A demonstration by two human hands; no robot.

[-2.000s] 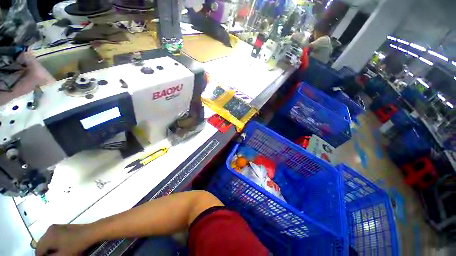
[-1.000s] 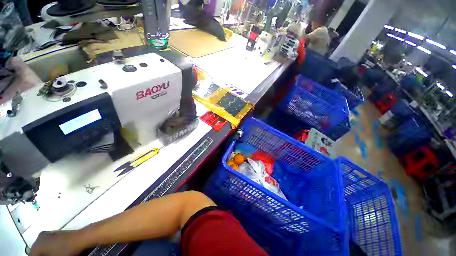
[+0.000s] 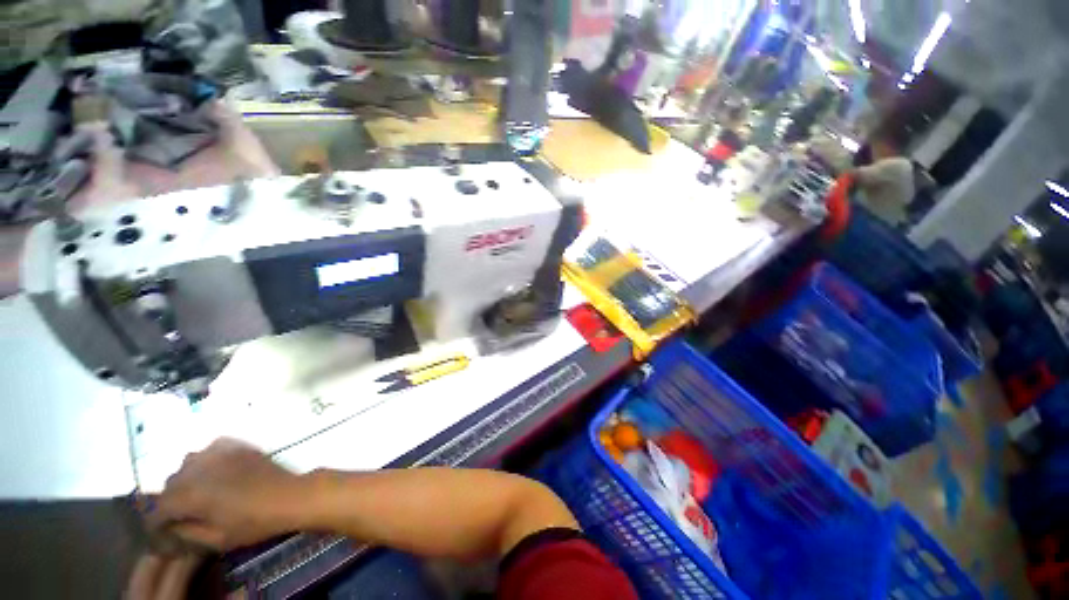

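A dark grey-brown fabric panel (image 3: 65, 545) lies at the lower left, below the machine, cut off by the picture's edge. My right hand (image 3: 229, 498) is at its right end, fingers curled and pinching the dark cloth there. My left hand (image 3: 164, 574) shows only as a few blurred fingers at the bottom edge, just below my right hand; its grip is hidden. The white sewing machine (image 3: 481, 223) stands behind my hands, its needle area (image 3: 176, 375) beyond my right hand. Yellow-handled thread snips (image 3: 436, 370) lie on the white table (image 3: 293, 363).
A ruler strip (image 3: 504, 410) runs along the table's front edge. A blue crate (image 3: 762, 469) with orange and white items stands at right, more crates behind. A yellow-edged packet (image 3: 633, 293) lies right of the machine. Grey cloth heaps (image 3: 152, 111) lie upper left. A person (image 3: 879, 188) is far right.
The view has swung left, showing more of the machine and table. The dark panel and my left fingers have come into view, and my right hand is now at the panel.
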